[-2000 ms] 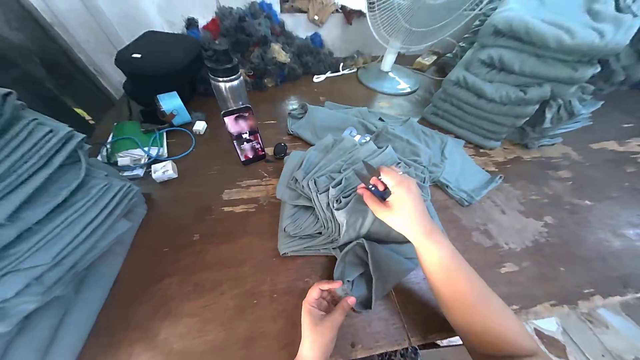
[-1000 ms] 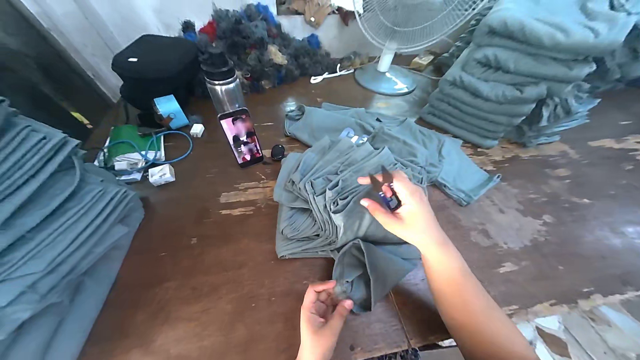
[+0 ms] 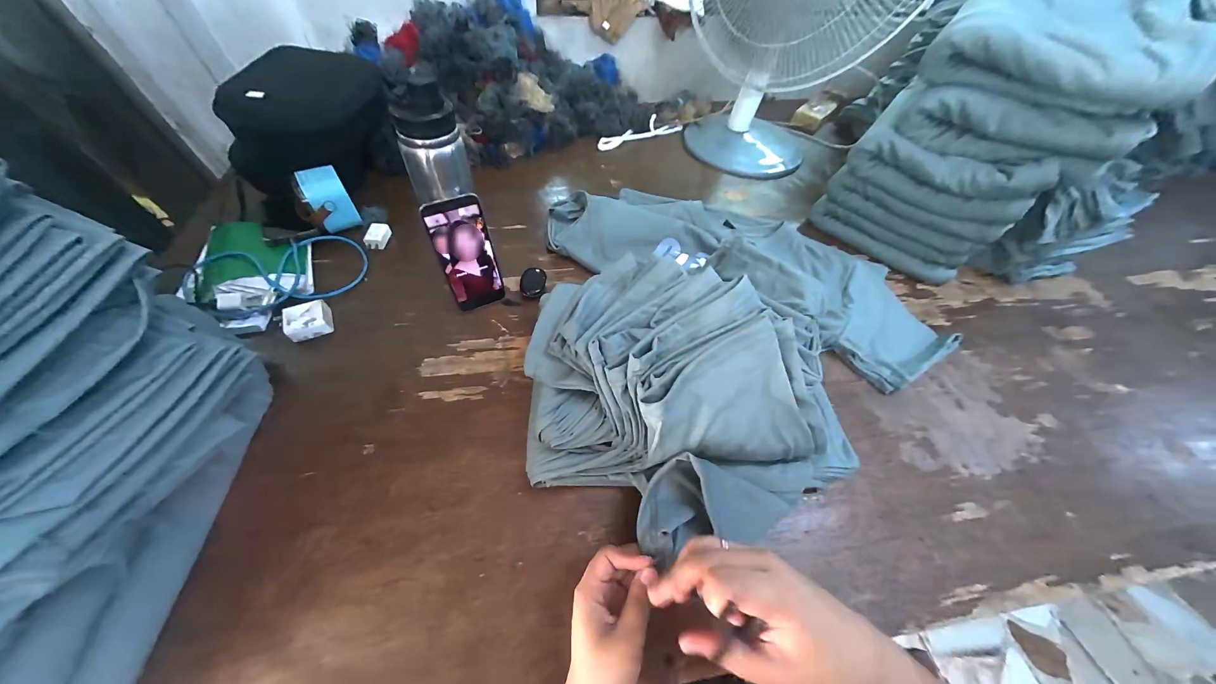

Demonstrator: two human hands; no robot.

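A pile of folded grey-green garments (image 3: 684, 370) lies in the middle of the wooden table, over another garment with a sleeve spread to the right (image 3: 855, 313). One loose fabric end (image 3: 679, 503) hangs from the pile's near side toward me. My left hand (image 3: 613, 603) pinches the tip of that end between thumb and fingers. Right beside it is my right hand (image 3: 750, 598), its fingertips meeting the left ones at the fabric's edge. Something dark shows in the right palm; whether it is the small thread snips cannot be told.
Tall stacks of grey-green cloth stand at left (image 3: 95, 427) and right (image 3: 997, 152). Behind the pile are a lit smartphone (image 3: 464, 252) leaning on a steel bottle (image 3: 435, 157), a round black object (image 3: 533, 282), a fan (image 3: 743, 144), a black case (image 3: 299, 104) and fabric scraps (image 3: 532, 95).
My right hand, earlier above the pile with thread snips in it, has come down toward me to meet my left hand. The left hand stays at the loose fabric end.
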